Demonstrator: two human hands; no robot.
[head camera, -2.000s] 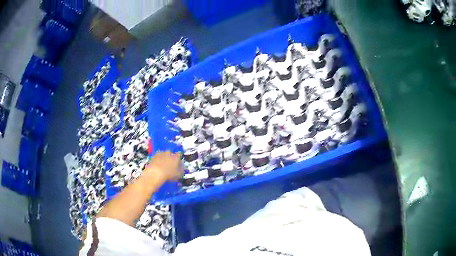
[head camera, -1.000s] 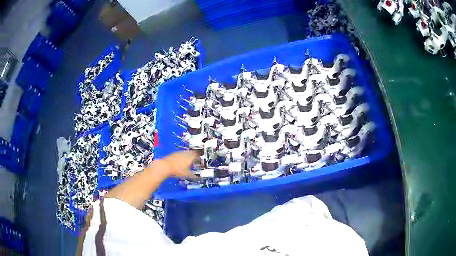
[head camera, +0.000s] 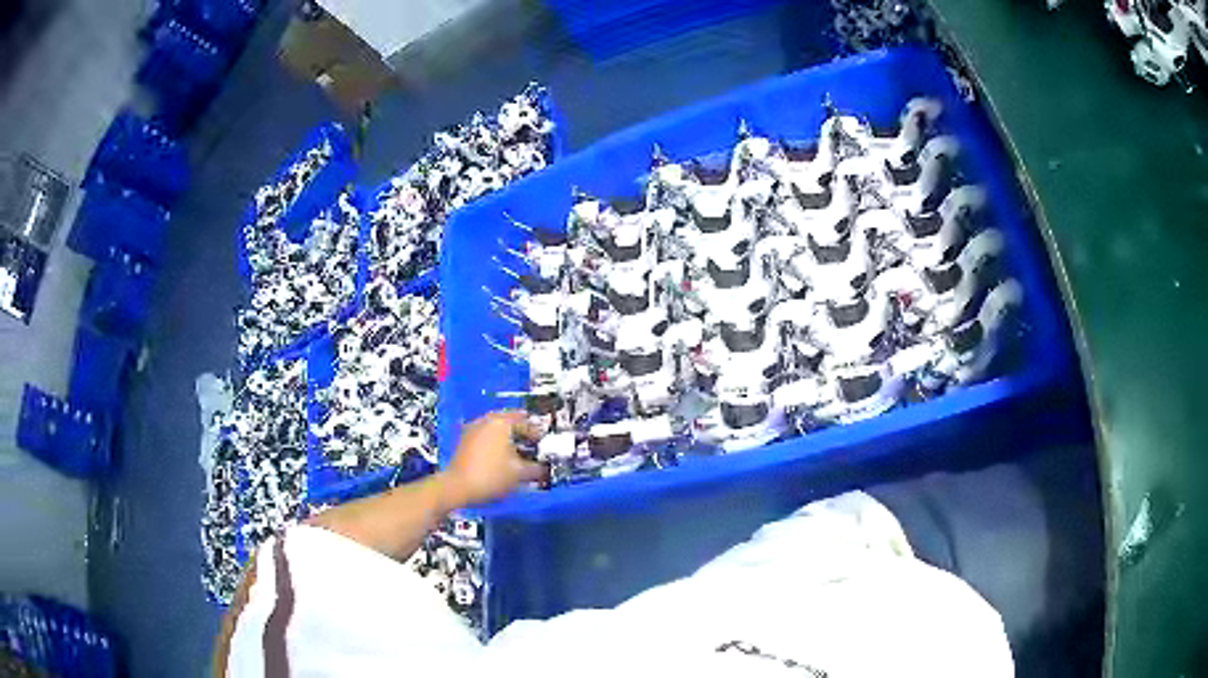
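A blue plastic crate (head camera: 821, 444) fills the middle of the view. Part-assembled toy motorcycle bodies (head camera: 742, 347), white with dark seat-like patches, lie in it in close rows, thin arms projecting at the left end. My left hand (head camera: 496, 461) reaches over the crate's near left corner. Its fingertips touch the left end of a body (head camera: 612, 445) in the nearest row; whether they grip it is hidden. My right hand is out of the picture.
Several blue crates of jumbled white-and-dark parts (head camera: 384, 384) stand left of the crate. A green bench (head camera: 1153, 331) runs along the right, with white parts (head camera: 1163, 40) at its far end. Stacked blue crates (head camera: 119, 245) stand far left.
My left hand has moved from the crate's left edge in over its near left corner, onto the nearest row. The view has shifted slightly. The rows look the same.
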